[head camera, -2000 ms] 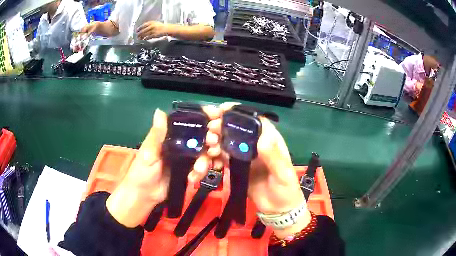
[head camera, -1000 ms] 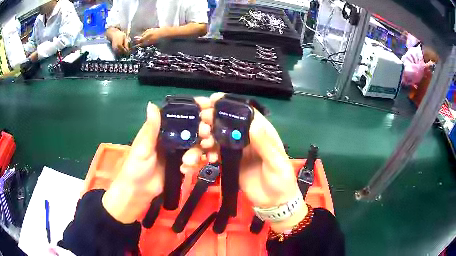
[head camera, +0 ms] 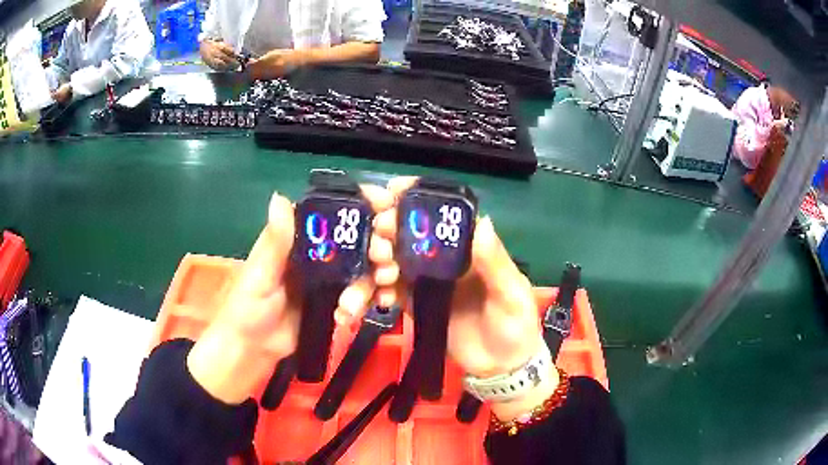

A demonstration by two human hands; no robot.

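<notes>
My left hand point(head camera: 256, 313) holds a black smartwatch point(head camera: 331, 238) upright, its lit screen facing me with a coloured ring and white digits. My right hand point(head camera: 493, 318) holds a second smartwatch point(head camera: 436, 232) beside it, showing the same kind of face. Their black straps hang down over the orange-red compartment tray point(head camera: 195, 295). Several more watches lie on the tray, one face down point(head camera: 382, 318) behind my fingers, another point(head camera: 557, 318) at the right edge. My wrists and the held straps hide parts of the tray.
White paper point(head camera: 68, 386) with a blue pen point(head camera: 86, 395) lies left of the tray. Across the green bench point(head camera: 182, 195) is a black foam tray point(head camera: 390, 153) of small shiny parts. A worker's hands point(head camera: 263, 64) are behind it. A metal post point(head camera: 740, 263) and white-grey box point(head camera: 694, 136) stand right.
Both screens have changed from a text prompt with two round buttons to the coloured clock face with white digits. Both hands keep hold of the watches, shifted slightly. The worker opposite has moved their hands.
</notes>
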